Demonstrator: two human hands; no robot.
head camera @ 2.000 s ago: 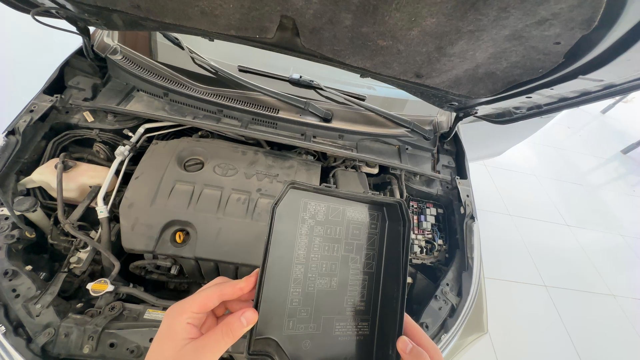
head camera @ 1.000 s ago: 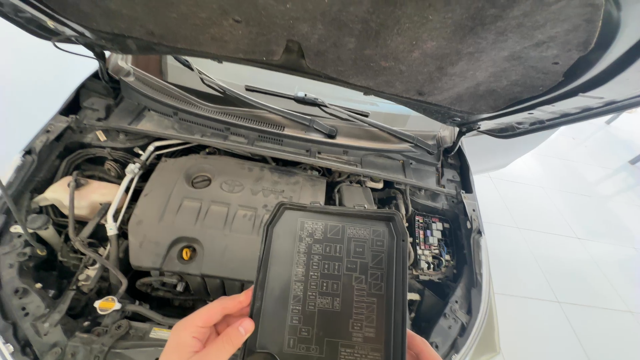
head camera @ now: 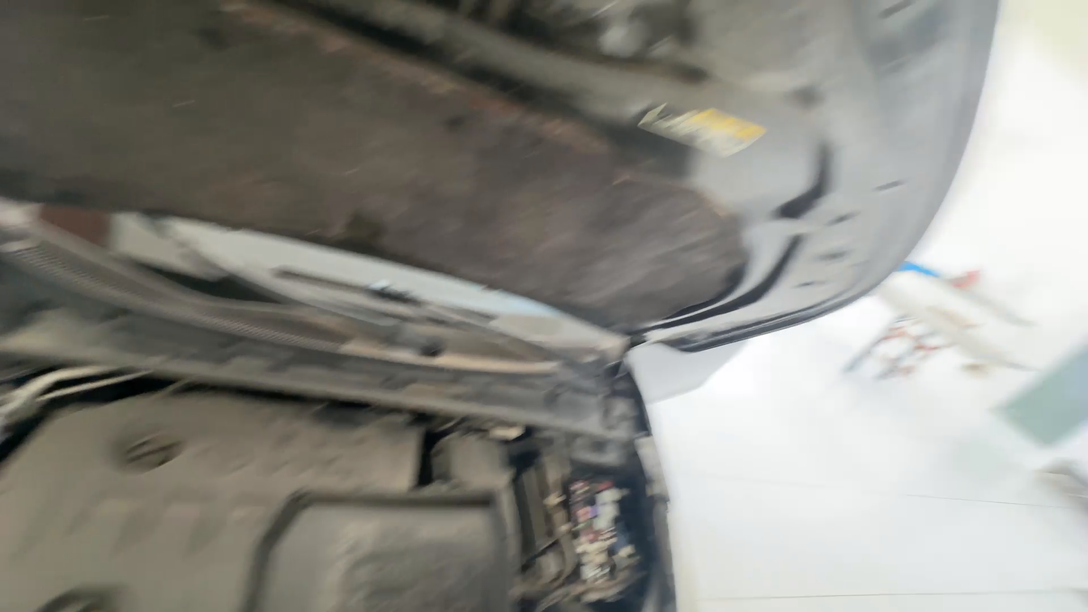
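The frame is blurred by motion. At the bottom, the black plastic fuse box cover (head camera: 399,552) shows its upper part over the engine cover (head camera: 204,476); its lower part is cut off by the frame edge. Neither my left hand nor my right hand shows, so what they hold is hidden. Right of the cover, the uncovered fuse box (head camera: 599,531) shows its fuses and relays in the engine bay.
The raised hood (head camera: 382,170) spans the top, with a yellow and white label (head camera: 705,129) on its underside. Windshield wipers (head camera: 382,293) lie behind the cowl (head camera: 280,357). At right, blurred objects (head camera: 909,344) and a green panel (head camera: 1050,399) are on the pale floor (head camera: 816,527).
The view has swung up and to the right. Both hands, seen at the fuse box cover before, are out of frame, and more of the hood's underside and the floor shows.
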